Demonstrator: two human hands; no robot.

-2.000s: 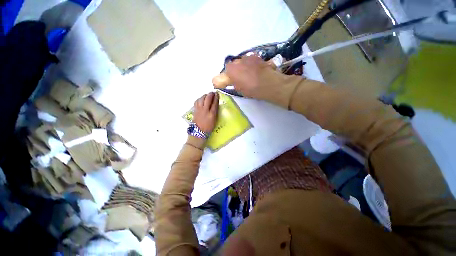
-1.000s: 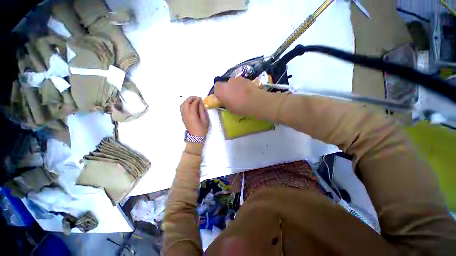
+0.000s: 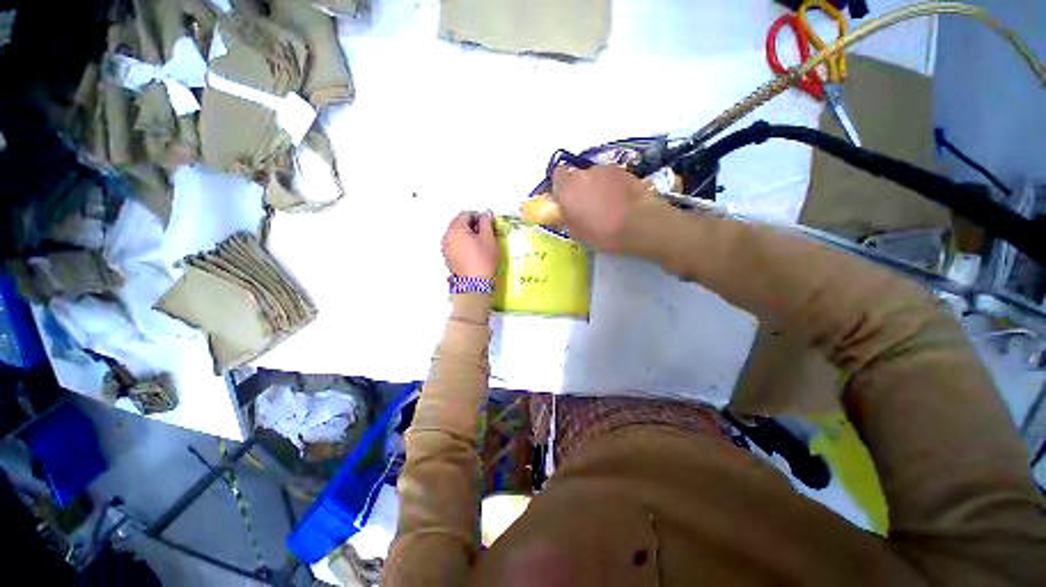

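Note:
The yellow template (image 3: 544, 275) with dark handwriting lies on the white table in front of me, a thin khaki rim showing at its lower and right edges. My right hand (image 3: 596, 209) is closed around the orange-tan handle of the steam iron (image 3: 625, 157), which sits at the template's far edge. My left hand (image 3: 470, 245) is at the template's upper left corner, fingertips bent down; whether they pinch the fabric edge is too small to tell. The iron's soleplate is mostly hidden by my right hand.
Tied khaki bundles (image 3: 247, 98) are heaped at upper left, a fanned khaki stack (image 3: 239, 300) below them. A flat khaki pile (image 3: 528, 25) lies at the far side. Scissors (image 3: 812, 52) and a brown sheet (image 3: 877, 149) are at upper right. The hose and cord trail right. A blue bin (image 3: 344, 505) is below.
The view has shifted, and the scissors now show. The iron has drawn back off the template's upper part, showing more yellow. My left hand has moved against the template's left corner.

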